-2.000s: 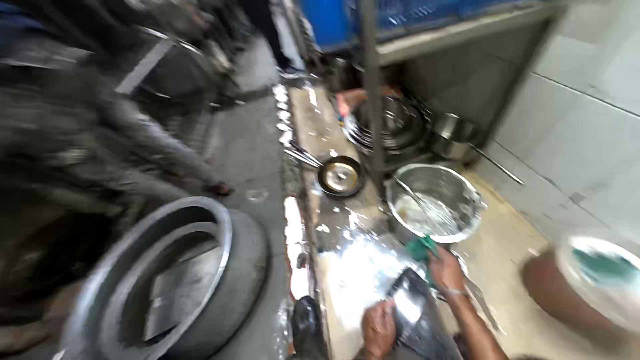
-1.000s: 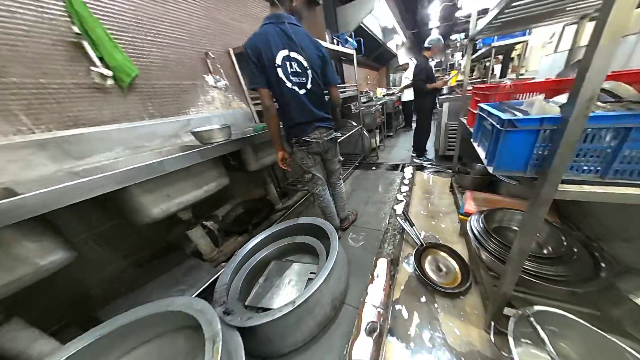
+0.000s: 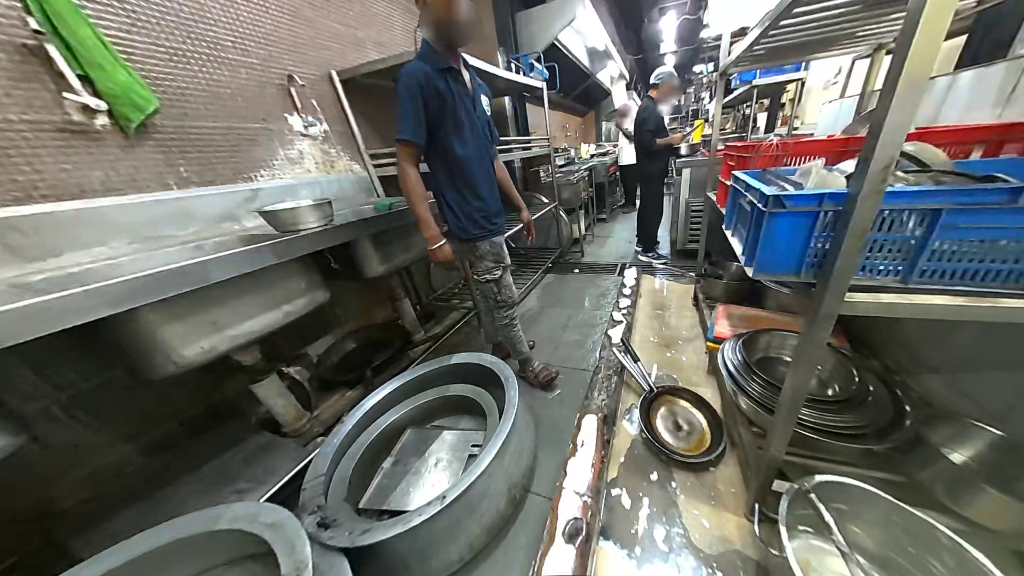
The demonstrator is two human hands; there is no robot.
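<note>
Neither of my hands shows in the head view now. A metal pot with a long-handled utensil across its rim point(image 3: 788, 490) stands at the lower right. Frying pans point(image 3: 682, 424) lie stacked on the wet ledge, their handles pointing up and left. Beneath the shelf, steel bowls point(image 3: 800, 404) sit nested in one another. Large metal pots, one inside the other point(image 3: 508, 480), stand on the floor at lower centre with a flat metal piece in them. Part of another large pot point(image 3: 284, 532) shows at lower left.
A person in a dark blue shirt point(image 3: 456, 152) stands in the aisle; a person in black point(image 3: 656, 152) is farther back. A rack post point(image 3: 848, 240) and blue crate point(image 3: 768, 232) are at right. A steel counter point(image 3: 176, 262) holding a bowl point(image 3: 296, 215) runs along the left.
The view has swung up and left from the pot and ledge, so both hands, seen two seconds ago with a green cloth, have left it. The person in blue has turned around.
</note>
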